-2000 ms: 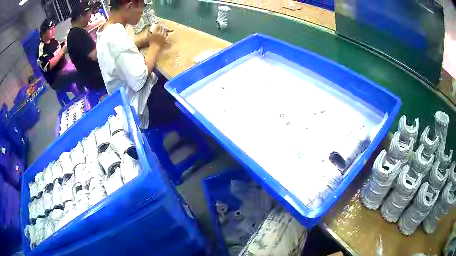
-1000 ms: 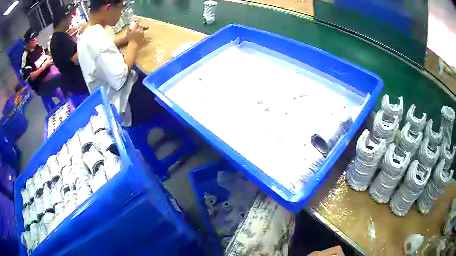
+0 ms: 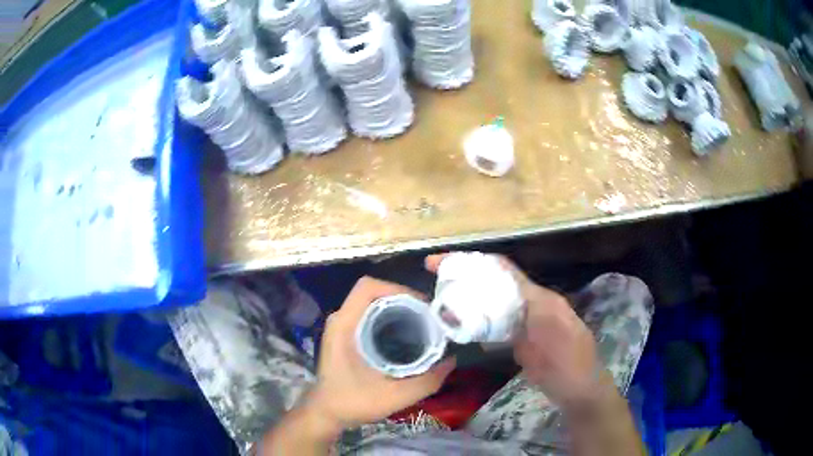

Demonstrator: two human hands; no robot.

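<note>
My left hand (image 3: 343,365) holds a grey-white tubular body (image 3: 401,338) above my lap, its round open end facing up toward the camera. My right hand (image 3: 557,343) holds another grey-white part (image 3: 481,298) with a hole at its lower left, close beside the first one; blur hides its exact shape and whether the two touch. A white glue bottle (image 3: 490,149) with a green tip stands on the tan bench (image 3: 428,205) beyond my hands.
Glued assemblies (image 3: 370,76) stand upright in rows at the bench's back left. Loose scalloped rings (image 3: 646,93) lie in a pile at the right, with a ribbed part (image 3: 767,85) beside them. A blue parts tray (image 3: 169,178) is on the left. The bench edge runs just beyond my hands.
The view has swung right and down from the tray and crate to the bench and my lap. Both hands, each holding a part, now show; neither was in the earlier frames.
</note>
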